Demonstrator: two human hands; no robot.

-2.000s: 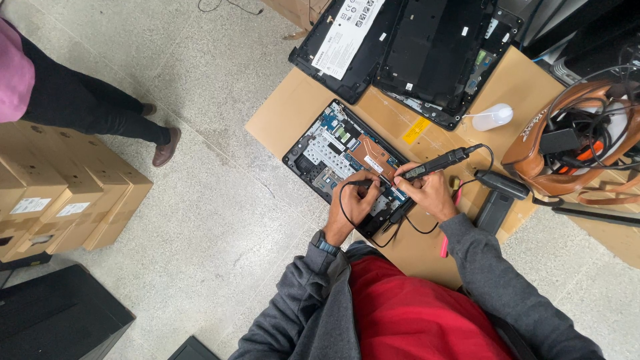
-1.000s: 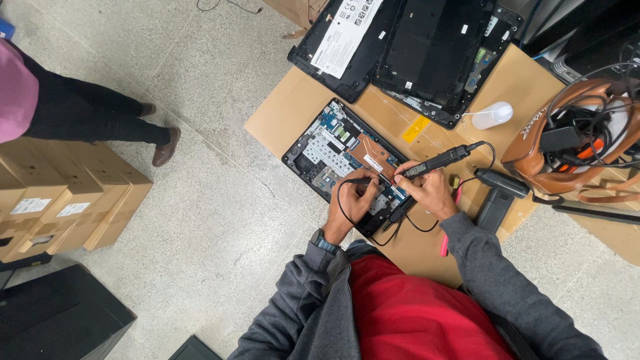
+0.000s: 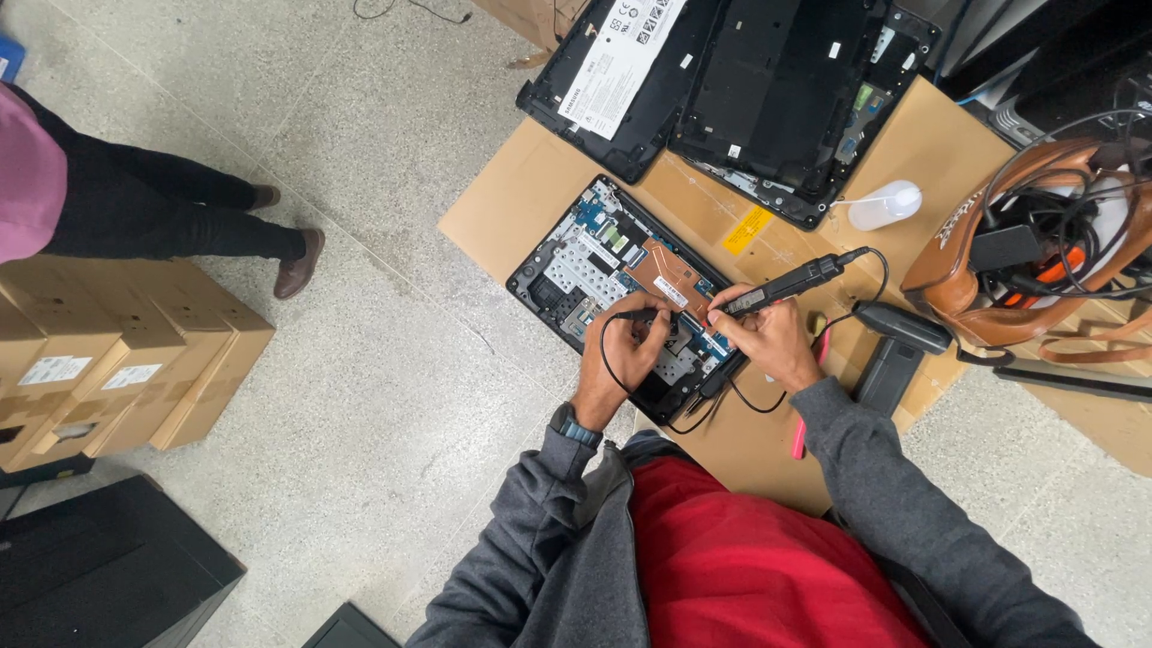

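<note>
An opened laptop base (image 3: 589, 256) with exposed circuit boards and a copper-coloured plate lies on a cardboard box. Over its lower middle, my left hand (image 3: 627, 346) pinches a black cable end (image 3: 637, 314), and the thin cable loops down beside my wrist. My right hand (image 3: 763, 333) grips a black pen-shaped electronic tool (image 3: 783, 284), its tip end low over the board and its cord leaving from the upper right. The fingertips of both hands are close together; the exact contact points are too small to tell. A black clip or connector (image 3: 714, 385) rests at the laptop's lower edge.
Black laptop parts (image 3: 774, 99) and a cover with a battery label lie behind. At right are a white bottle (image 3: 886, 205), a black handheld device (image 3: 902, 327), a pink-handled tool (image 3: 799, 437) and a brown bag of cables (image 3: 936, 256). A person (image 3: 135, 198) stands left by cartons (image 3: 135, 346).
</note>
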